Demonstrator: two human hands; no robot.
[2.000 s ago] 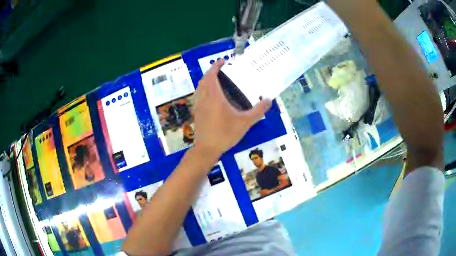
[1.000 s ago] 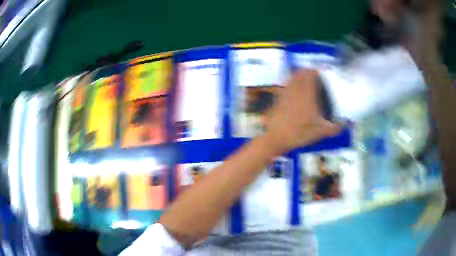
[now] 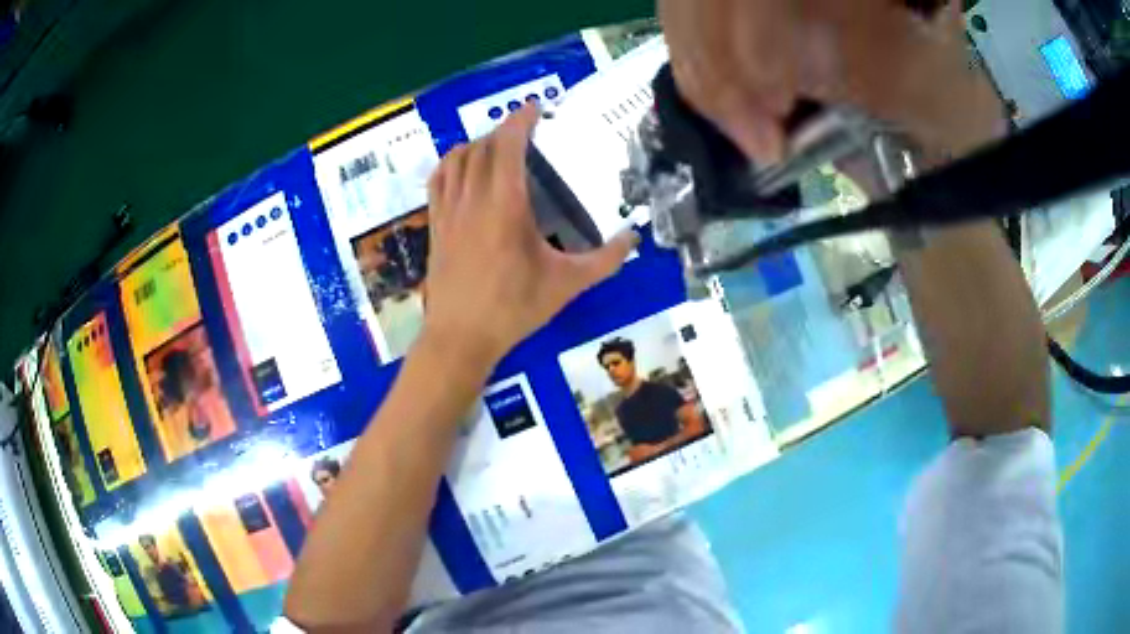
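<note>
The white housing [image 3: 592, 134] lies at the upper middle, with vent slots on its face and a dark end turned towards the left. My left hand [image 3: 502, 242] grips that end, fingers on the far edge and thumb on the near edge. My right hand [image 3: 805, 74] is closed around the power screwdriver [image 3: 713, 167], a black body with a silver metal nose, held over the housing. The nose is beside the housing near my left thumb; whether it touches is unclear. The driver and hand hide the housing's right part.
The printed mat [image 3: 455, 412] lies under film below the housing. A thick black hose [image 3: 1029, 155] runs from the driver to the right edge. The screw feeder [image 3: 1035, 56] with its blue display stands at the upper right. Dark green conveyor [image 3: 248, 74] lies beyond the bench.
My right hand, raised at the housing's far end two seconds ago, now holds the screwdriver over the housing. My left hand stays on the housing end. The view swung and came back.
</note>
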